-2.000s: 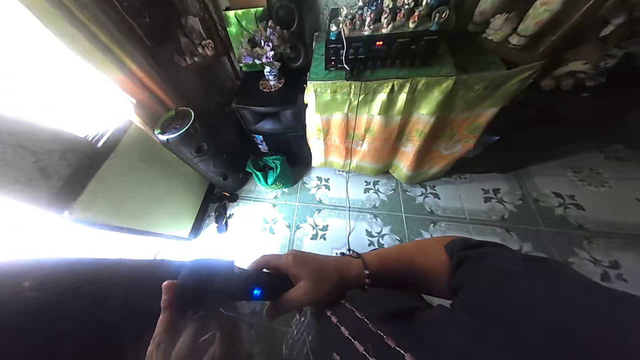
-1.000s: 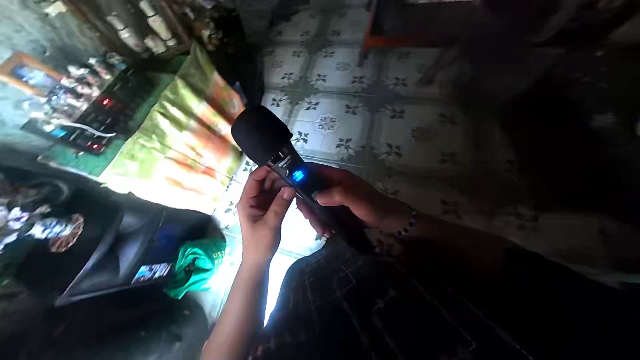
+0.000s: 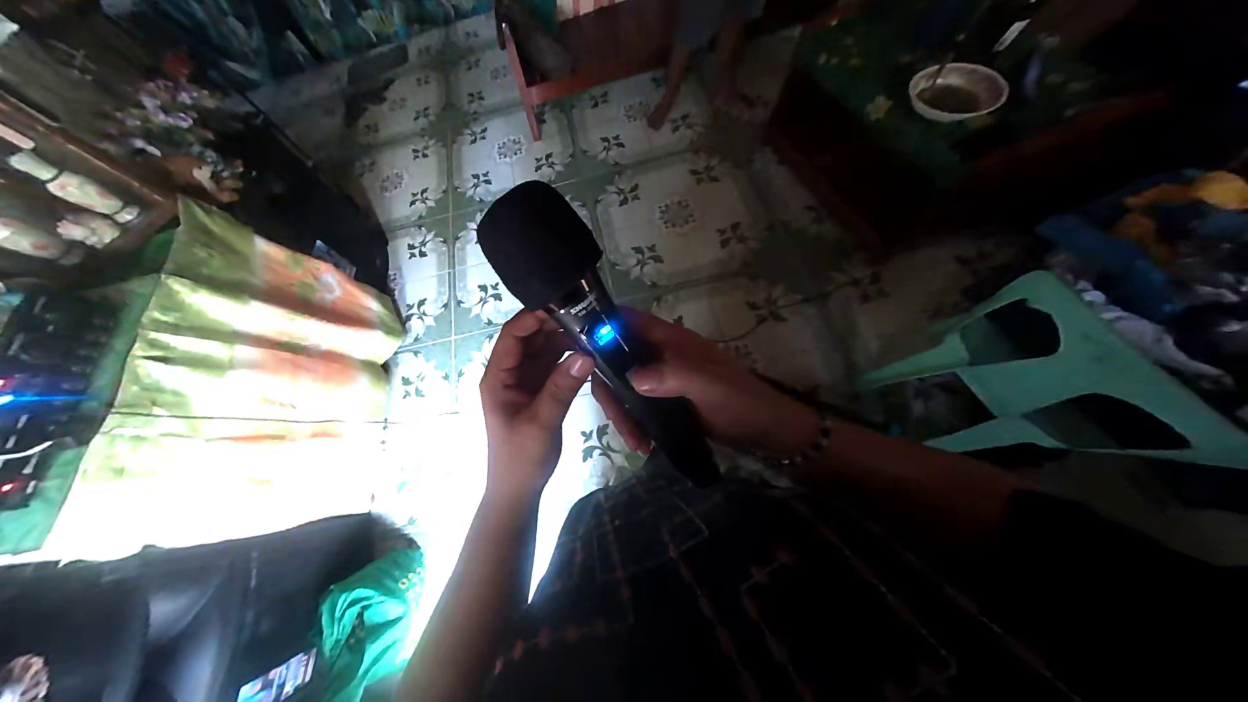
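Observation:
A black cordless microphone (image 3: 624,361) with a dark foam cover (image 3: 539,244) on its head and a lit blue display (image 3: 605,333) lies tilted across the middle of the view. My right hand (image 3: 692,385), with a beaded bracelet at the wrist, is closed round its body, the thumb just below the display. From the other side, the fingers and thumb of my left hand (image 3: 534,390) hold the microphone near its neck. Its lower end hangs over dark patterned clothing (image 3: 741,595).
A cloth-covered table (image 3: 253,370) with electronic equipment (image 3: 44,390) stands at left, a green bag (image 3: 375,614) below it. A green plastic stool (image 3: 1053,380) is at right. Beyond are a person's legs (image 3: 673,78) and a white bowl (image 3: 958,92) on a dark surface.
The view has swung strongly away from the window side toward the room. Two seconds ago the microphone lay low at the left; now both hands hold it mid-view, foam head up.

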